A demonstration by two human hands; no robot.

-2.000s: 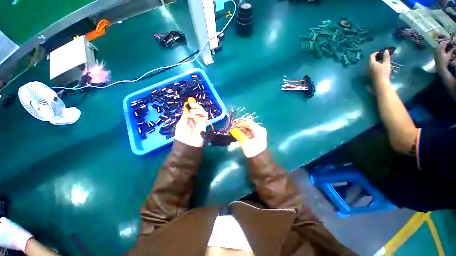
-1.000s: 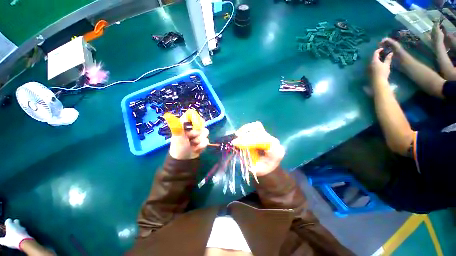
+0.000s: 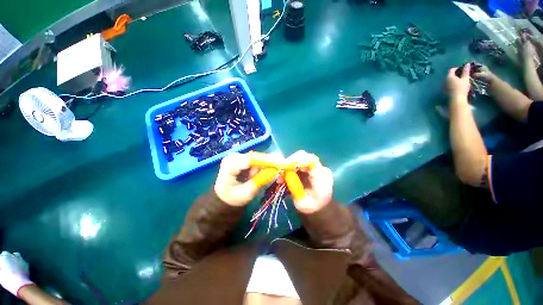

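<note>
My left hand [image 3: 243, 179] and my right hand [image 3: 307, 181] meet in front of my chest, orange finger cots on their fingertips. Between them they grip a wired connector assembly [image 3: 274, 199]. Its dark body is mostly hidden by my fingers, and thin red, white and dark wires fan down towards me. The blue tray [image 3: 156, 156] lies just beyond my left hand, with many small black parts [image 3: 205, 122] showing white and copper glints.
Another wired assembly [image 3: 357, 103] lies on the bench to the right, below a heap of green connector bodies [image 3: 400, 50]. A white fan [image 3: 50, 113], cable and upright post [image 3: 243, 36] stand left and ahead. Co-workers' hands [image 3: 465, 83] are at right; a gloved hand [image 3: 13, 273] is lower left.
My left hand has come from over the tray to meet my right hand at the assembly. The wires have swung from pointing away to hanging towards me.
</note>
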